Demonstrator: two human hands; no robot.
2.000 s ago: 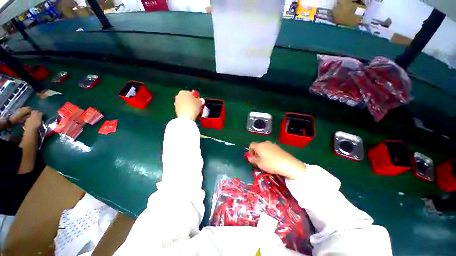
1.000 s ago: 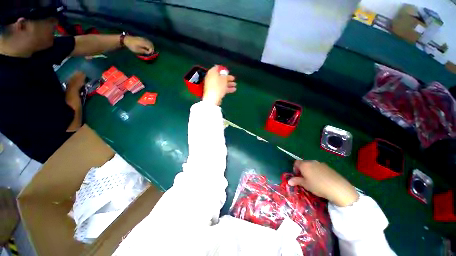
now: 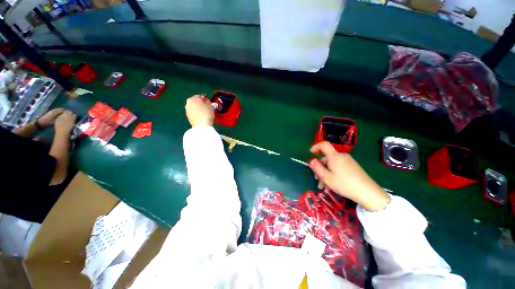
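My left hand (image 3: 200,110) is at the left side of an open red box (image 3: 227,108) on the belt, with something small and red at its fingertips; exactly what it holds is too small to tell. My right hand (image 3: 334,171) is between another open red box (image 3: 336,133) and the bag, fingers curled and apart, with nothing visible in them. The clear accessory polybag (image 3: 308,223), full of red pieces, lies in front of me below my right hand.
Silver-grey cases (image 3: 400,153) and a red box (image 3: 451,166) stand at right. Red leaflets (image 3: 107,121) lie at left by a worker's hands. A carton (image 3: 70,231) is at lower left, a white sheet (image 3: 299,34) hangs above, and spare polybags (image 3: 442,82) lie behind.
The view has swung back to the right. My right hand has lifted from the bag mouth toward the belt. My left hand stays beside the left red box. The neighbouring worker's arm has drawn back from the belt.
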